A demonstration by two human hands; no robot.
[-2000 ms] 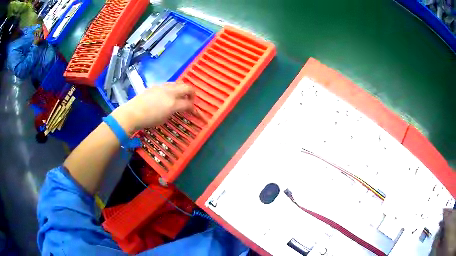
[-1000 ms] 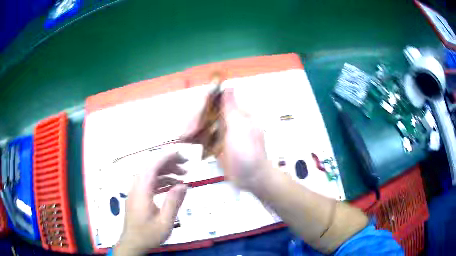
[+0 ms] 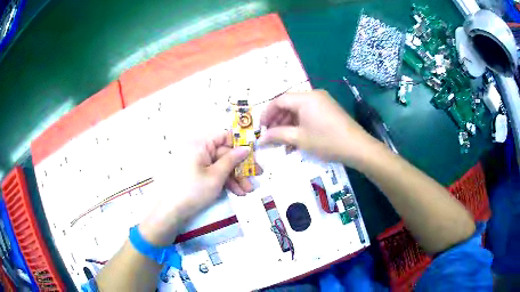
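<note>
My left hand point(image 3: 199, 171), with a blue wrist strap point(image 3: 151, 250), holds a narrow yellow-orange circuit board point(image 3: 244, 137) upright over the middle of the white housing point(image 3: 188, 125). My right hand point(image 3: 313, 125) is at the board's right edge, its fingertips pinched close to a small connector there; what it holds is too small to tell. A thin dark cable point(image 3: 273, 98) runs from the board's top to the right, behind my right hand. The housing lies in a red-orange cradle point(image 3: 159, 61). A red flat cable point(image 3: 208, 228) and a multicolour cable point(image 3: 114, 197) lie on it.
On the green bench point(image 3: 325, 34) at the right are a screw tray point(image 3: 376, 50), a dark screwdriver point(image 3: 373, 120), a pile of green circuit boards point(image 3: 442, 74) and a white lamp-like head point(image 3: 489, 40). Slotted red trays point(image 3: 23, 219) stand at the left and lower right point(image 3: 464, 194).
My left hand left the slotted tray, and both hands came over the housing. The yellow-orange board, blurred a second ago, is now held upright in my left hand. The view has shifted right.
</note>
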